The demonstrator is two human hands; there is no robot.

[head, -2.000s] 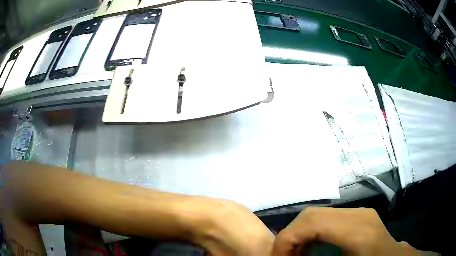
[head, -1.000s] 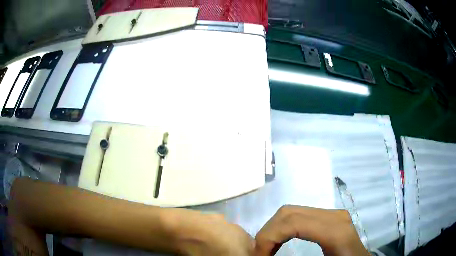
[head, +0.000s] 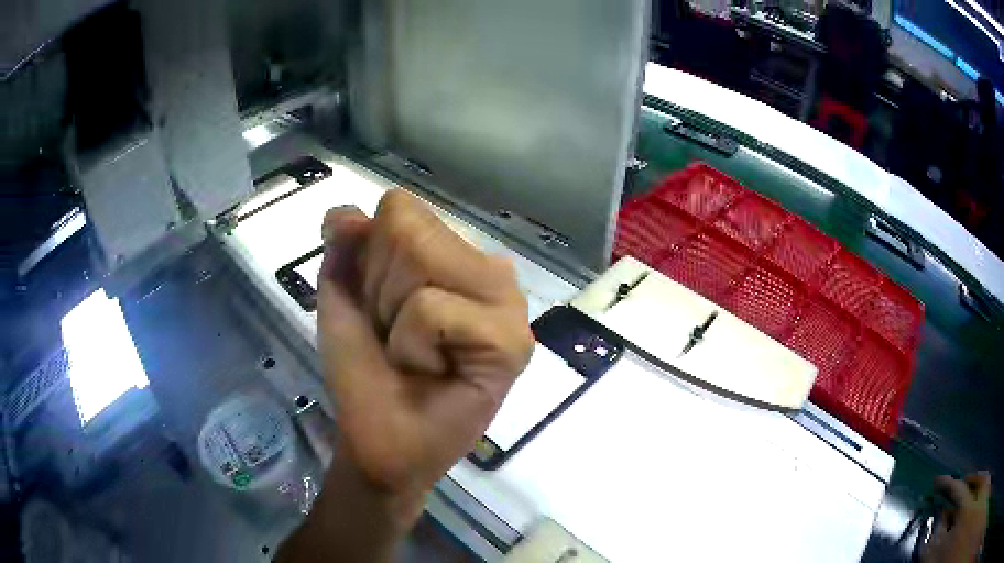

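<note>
My left hand (head: 424, 341) is raised in front of the belt with its fingers curled into a fist; nothing shows in it. It covers part of the white infeed belt (head: 705, 473). A black phone middle frame (head: 584, 343) lies on the belt just right of the hand, partly hidden by it. Another middle frame (head: 295, 284) shows left of the hand, mostly hidden. A third frame (head: 308, 170) lies farther up the belt by the machine. My right hand (head: 960, 517) is small and cut off at the lower right edge, fingers bent; whether it holds something is unclear.
Cream guide plates (head: 705, 330) flank the belt, the near one cut off below. A red mesh tray (head: 815, 297) is behind the far plate, beside the green conveyor (head: 771, 165). A grey upright panel (head: 506, 121) stands behind the belt. A wrapped round roll (head: 244, 440) and lit display (head: 105, 357) are left.
The view has swung left toward the machine. My hands, together low at the bottom before, are now apart: the left raised over the belt, the right at the lower right edge.
</note>
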